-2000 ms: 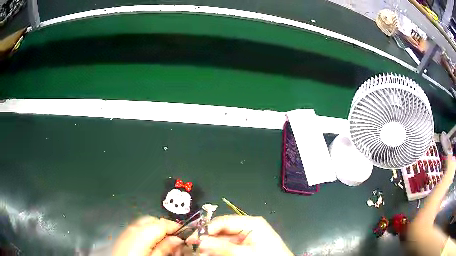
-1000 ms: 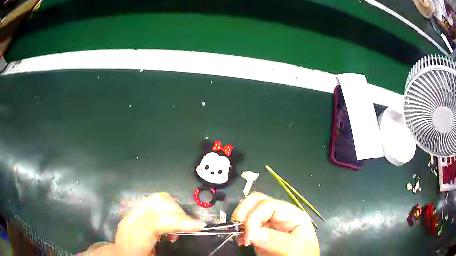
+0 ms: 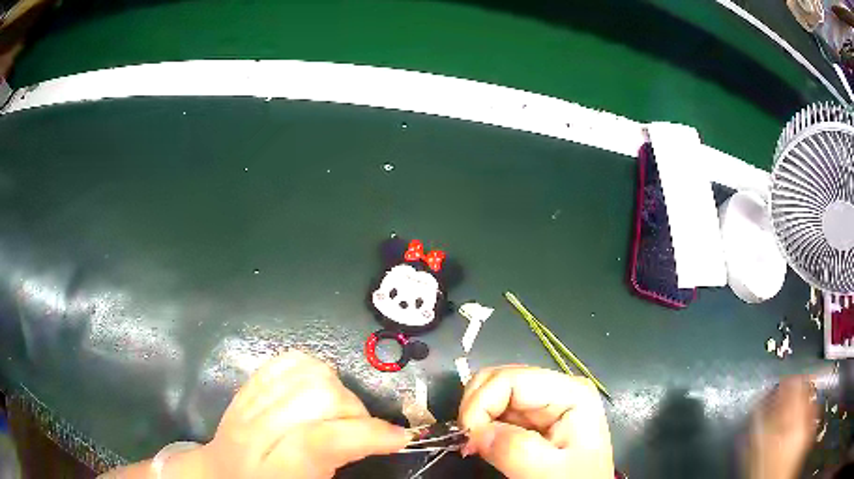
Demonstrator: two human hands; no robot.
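My left hand (image 3: pixel 300 421) and my right hand (image 3: pixel 538 421) meet at the bottom centre of the view. Thin silvery wires (image 3: pixel 433 443) run between their fingertips, with a small dark part at the right fingertips. The fingers hide most of it. Cream-white tape scraps (image 3: pixel 476 323) lie just above the hands. Yellow-green tweezers (image 3: pixel 554 344) lie on the bench beside my right hand. The black, white and red mouse-head piece (image 3: pixel 408 294) lies face up above the hands, with its red-and-black ring (image 3: pixel 386 351) below the face.
A dark phone (image 3: pixel 655 253) lies at right, partly under a white strip (image 3: pixel 688 206). Beside it are the white fan (image 3: pixel 824 210) and the edge of the parts tray (image 3: pixel 839 327). Another person's blurred hand (image 3: pixel 785 421) is at lower right. A white rail (image 3: pixel 309 80) edges the green belt.
The view has shifted right and down. The fingertips have come closer together over the wires. Another person's hand now covers the spot where loose red parts lay at lower right.
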